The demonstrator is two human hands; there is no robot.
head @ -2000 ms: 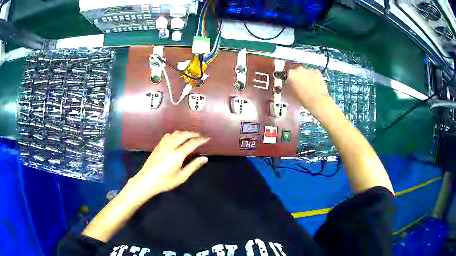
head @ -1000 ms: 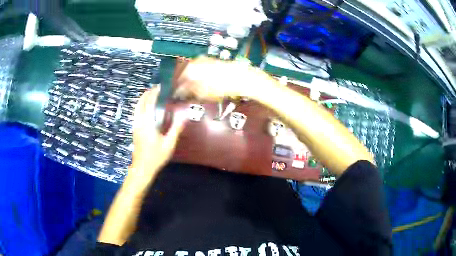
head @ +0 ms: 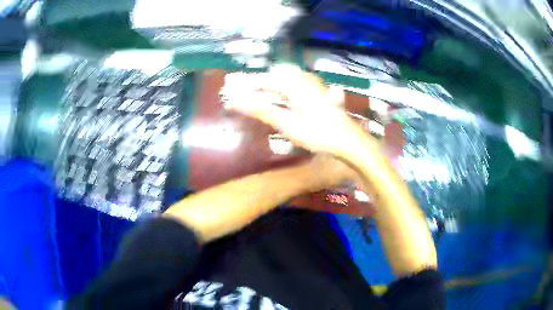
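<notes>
The picture is strongly blurred. The reddish-brown test board (head: pixel 212 166) lies in front of me. My right hand (head: pixel 285 106) is over its upper middle, fingers towards the left; whether it holds anything cannot be told. My left forearm reaches across the board to the right, and my left hand (head: pixel 336 171) is beside and partly hidden by my right forearm; its fingers and any held thing cannot be made out. One pale socket (head: pixel 280 144) shows below my right hand. A red lit meter (head: pixel 337 198) shows at the lower right.
A shiny tray with rows of pieces (head: pixel 121 133) lies left of the board, another clear glittery tray (head: pixel 452 145) right of it. A white box (head: pixel 209 21) and a dark monitor with blue display (head: pixel 370 27) stand behind. A blue bin (head: pixel 27 224) is lower left.
My left hand has moved from the left tray's edge across to the board's right half. My right hand has shifted right from the board's upper left. The view has shifted slightly.
</notes>
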